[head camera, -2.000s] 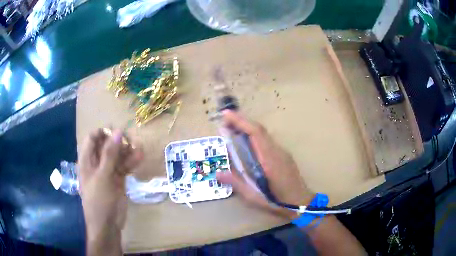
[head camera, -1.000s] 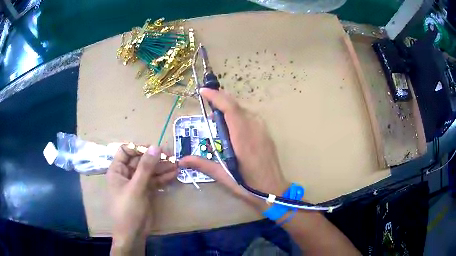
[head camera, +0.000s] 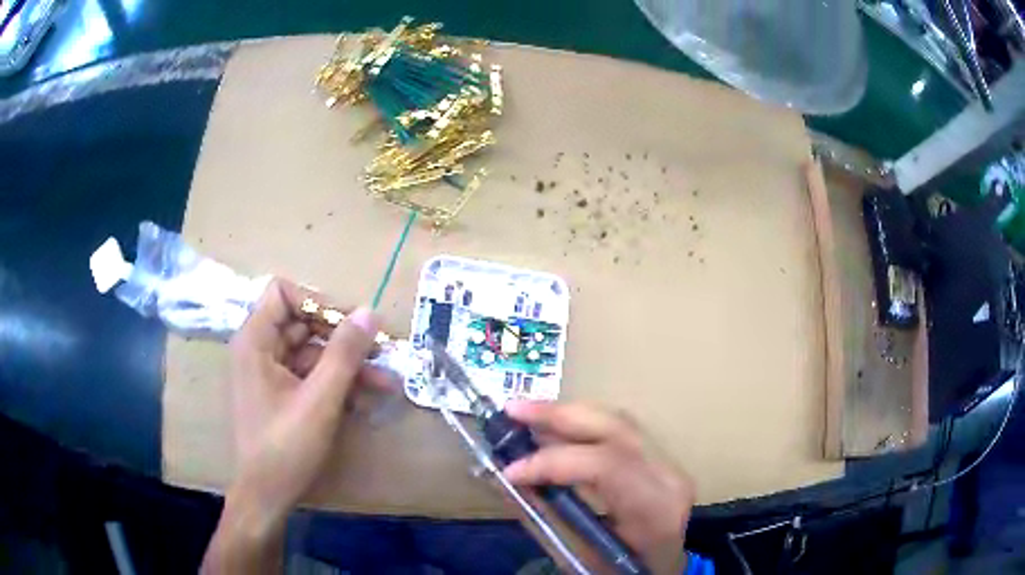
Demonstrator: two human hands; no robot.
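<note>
My left hand [head camera: 298, 376] pinches a brass contact strip [head camera: 326, 313] at the housing's left edge. A green wire [head camera: 393, 261] runs from the strip up toward the heap. My right hand [head camera: 601, 466] holds the soldering iron [head camera: 551, 491] like a pen, its tip at the lower left of the housing, near the strip's right end; exact contact is unclear. A thin white solder feed tube [head camera: 491, 463] runs along the iron. The white socket housing [head camera: 491, 266] lies open side up with a green circuit board [head camera: 519, 348] inside.
A strip-and-wire bundle [head camera: 422, 96] lies on the cardboard sheet [head camera: 674, 337], with dark solder specks to its right. A clear plastic bag [head camera: 186, 281] lies left of my left hand. A tray [head camera: 860, 388] with a black iron stand [head camera: 894, 258] is at right. A clear hood [head camera: 776, 45] hangs above.
The iron has swung from pointing up beside the heap down to the housing's lower left. My left hand has kept the strip pinched since one second ago. The whole view has shifted.
</note>
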